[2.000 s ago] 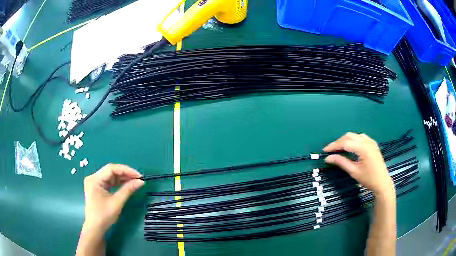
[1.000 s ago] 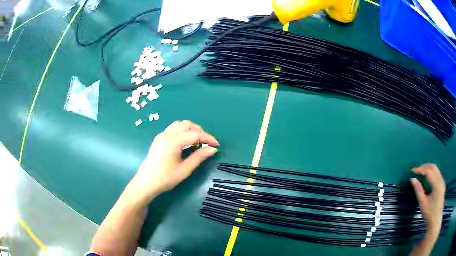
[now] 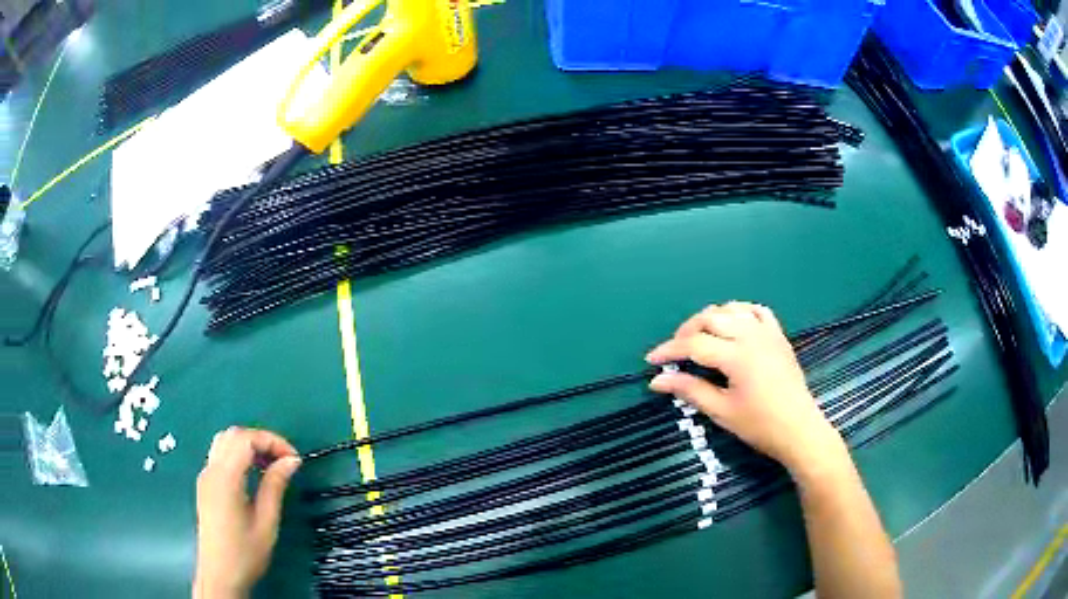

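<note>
My left hand [image 3: 242, 497] pinches the left end of a thin black cable [image 3: 504, 410]. My right hand [image 3: 744, 374] pinches the same cable farther right, with a bit of a white marker showing at its fingertips. The cable's right end runs on past the right hand. Nearer me lies a spaced row of black cables [image 3: 527, 497] with a column of white markers [image 3: 705, 468] across it; my right hand and forearm hide part of the row. A scattered pile of loose white markers [image 3: 124, 349] lies at the left.
A thick unmarked black cable bundle [image 3: 527, 170] lies across the middle. Behind it are a yellow heat gun [image 3: 381, 59] with its cord, a white sheet [image 3: 187, 152] and blue bins [image 3: 703, 41]. A clear plastic bag [image 3: 55, 451] is at left. Tied cables [image 3: 990, 281] and a light blue tray [image 3: 1042, 275] are at right.
One second ago the left hand was off the row near the marker pile side and the right hand was open. Now both hold a cable above the row. The view has swung right.
</note>
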